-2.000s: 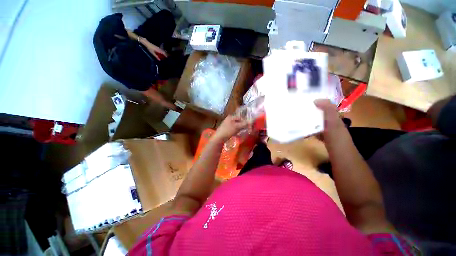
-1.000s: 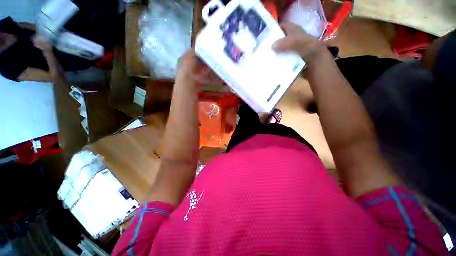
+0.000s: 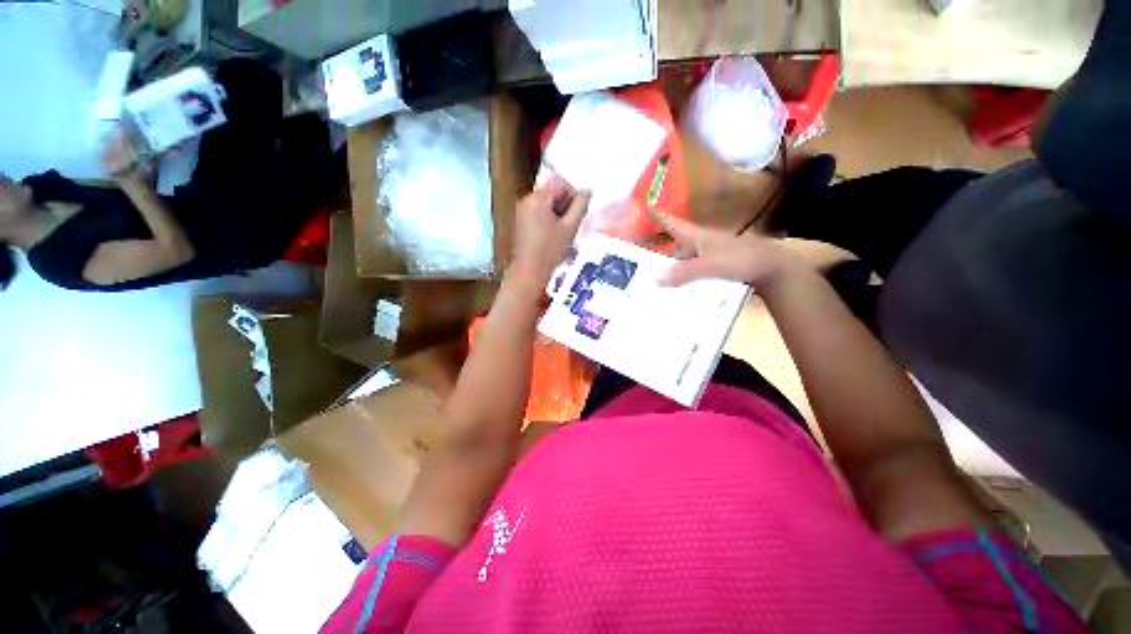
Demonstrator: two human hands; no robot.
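A white hang-tab box (image 3: 651, 325) with a dark product picture is tilted above my lap, its tab towards the upper left. My right hand (image 3: 726, 256) holds it by the upper right edge, index finger stretched out. My left hand (image 3: 549, 229) is beyond the tab end, off the box, fingers bent together at the lower edge of a white sheet pile (image 3: 604, 149) on the far orange-red stool (image 3: 670, 186). I cannot tell whether its fingertips pinch anything. No film bag shows around the box.
A bag carton (image 3: 434, 192) full of clear film stands ahead left. A supply carton with white boxes (image 3: 298, 564) is lower left. Another orange stool (image 3: 558, 378) is near my knees. A translucent bag (image 3: 738, 114) lies right of the far stool. A person at left holds a white box (image 3: 177, 109).
The box has come down towards my lap, still in my right hand. My left hand has left the box's tab side and moved to the sheet pile. The view has shifted.
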